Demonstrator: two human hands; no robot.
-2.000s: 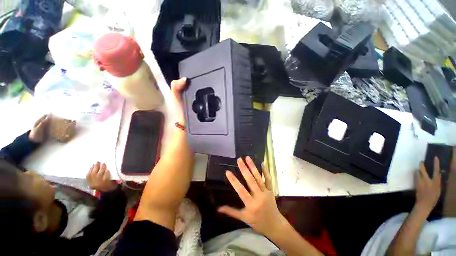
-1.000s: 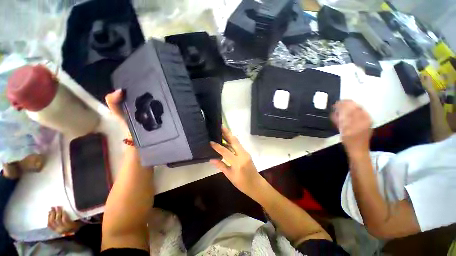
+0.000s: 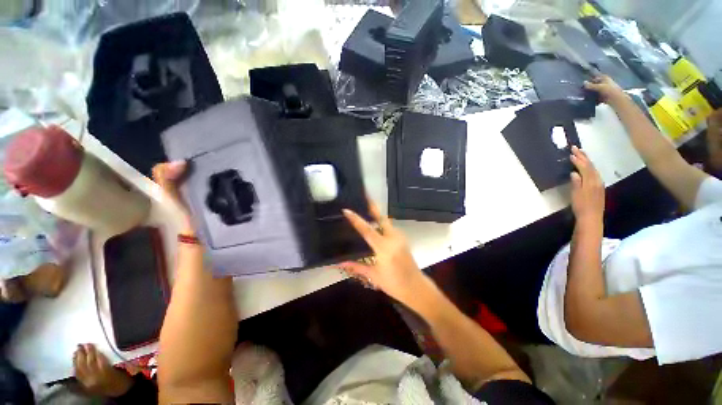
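My left hand (image 3: 176, 183) is closed on the far left edge of a thick stack of nested black insert trays (image 3: 231, 198), tilted, its top cut-out empty. My right hand (image 3: 389, 255) is at the near right edge of a black insert tray (image 3: 332, 225) beside the stack, fingers on its surface; how firmly it holds it I cannot tell. That tray has a white case (image 3: 322, 183) in its cut-out. Another black tray pile (image 3: 426, 198) with a white case (image 3: 432, 162) lies to the right on the bench.
A co-worker in white handles a black tray (image 3: 541, 130) with a white case at right. A flask (image 3: 99, 186) and a smartphone (image 3: 136, 286) are at left, near a small hand (image 3: 96, 369). Stacked inserts (image 3: 412, 51) and a cable pile (image 3: 495, 91) lie behind; yellow boxes (image 3: 681, 99) at far right.
The tray with a white case now shows beside the stack, with my right hand on it. The co-worker has moved one white-case tray rightwards, away from the other. Earlier my right hand was open and empty.
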